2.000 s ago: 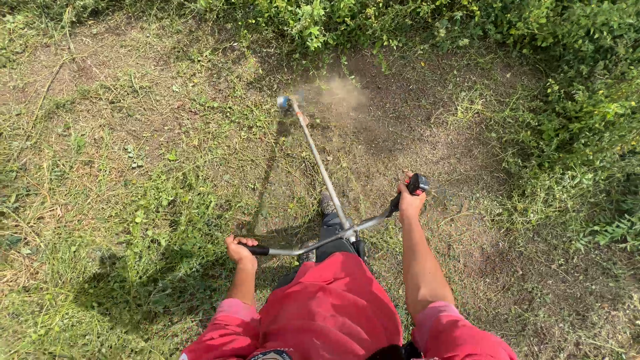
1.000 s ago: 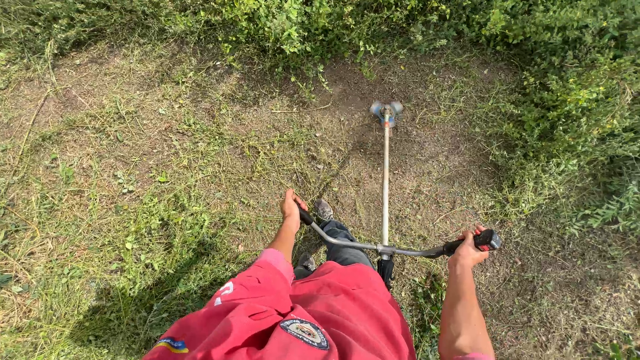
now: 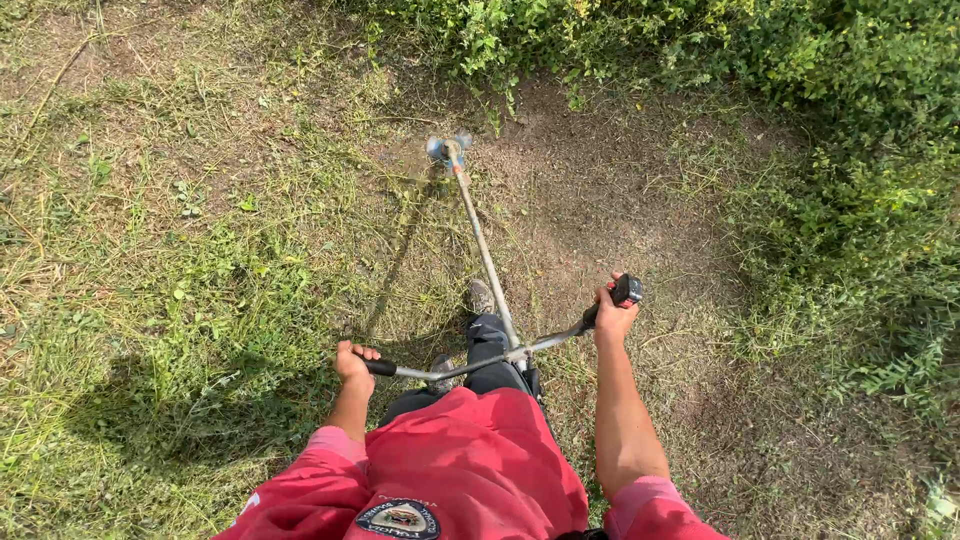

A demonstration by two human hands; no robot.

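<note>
A brush cutter's long metal shaft [image 3: 484, 244] runs forward from my right side to its cutting head [image 3: 450, 148], which is blurred and bluish, low over the ground ahead. Its bent handlebar [image 3: 465, 367] crosses in front of my waist. My left hand [image 3: 355, 361] is closed around the black rubber grip [image 3: 381, 367] at the left end. At the right end, my right hand [image 3: 615, 313] holds the control handle [image 3: 625, 290], a black housing with red controls.
Dense leafy weeds [image 3: 847, 127] stand along the top and right. Cut grass and bare soil [image 3: 600, 202] lie around the head. Low green growth [image 3: 195, 315] covers the left. My shoes [image 3: 481, 297] are close to the shaft, and my shadow falls at left.
The cutting head swung right between the two earlier frames and is now back toward the left. The handlebar has turned with it, both hands still on it.
</note>
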